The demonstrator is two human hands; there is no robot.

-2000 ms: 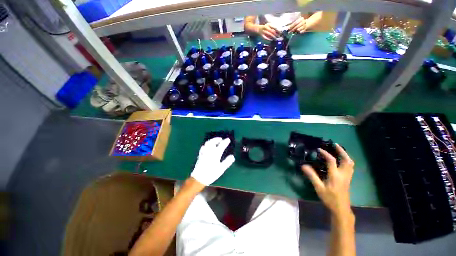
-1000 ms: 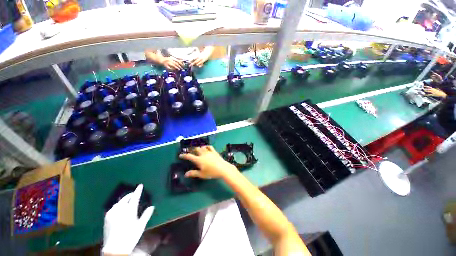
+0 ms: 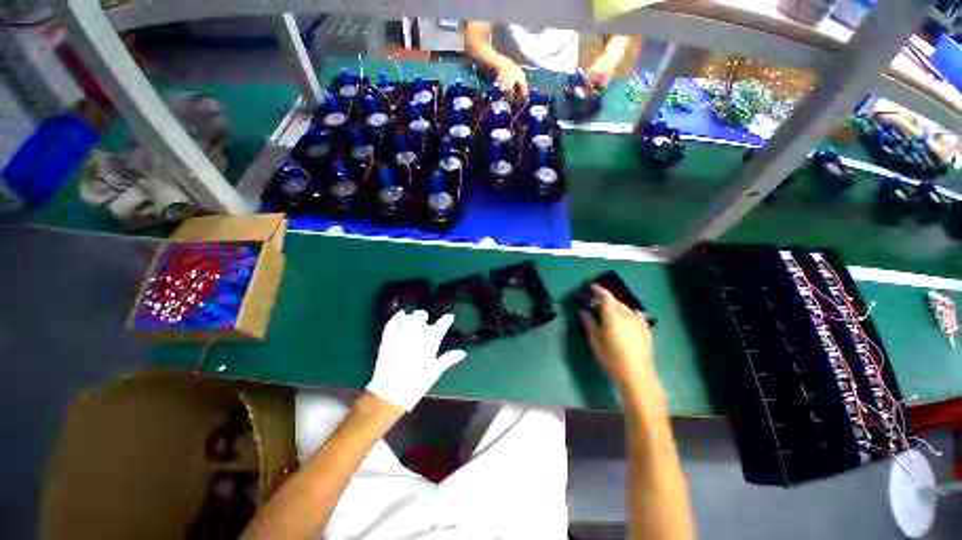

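Black square housings lie in a slanting row on the green bench in front of me. The middle housing [image 3: 465, 308] and the one to its right [image 3: 520, 294] show round openings with green bench through them. My left hand [image 3: 411, 357], in a white glove, is on the near part of the leftmost housing [image 3: 405, 299], fingers over it. My bare right hand [image 3: 618, 335] has its fingers on another black housing [image 3: 630, 290], apart from the row at the right. The hand hides part of that housing.
An open carton [image 3: 261, 285] of red, white and blue parts stands at left. A long black parts tray [image 3: 754, 359] lies at right. Filled housings [image 3: 391, 197] stand on a blue mat [image 3: 506, 218] behind a pale rail. Metal posts rise beyond the bench. A person's hands work opposite. A large carton [image 3: 106, 443] stands below left.
The view has swung back left. My right hand has moved right, away from the housings near the middle, to a separate housing. The housings by my left hand now form a close row.
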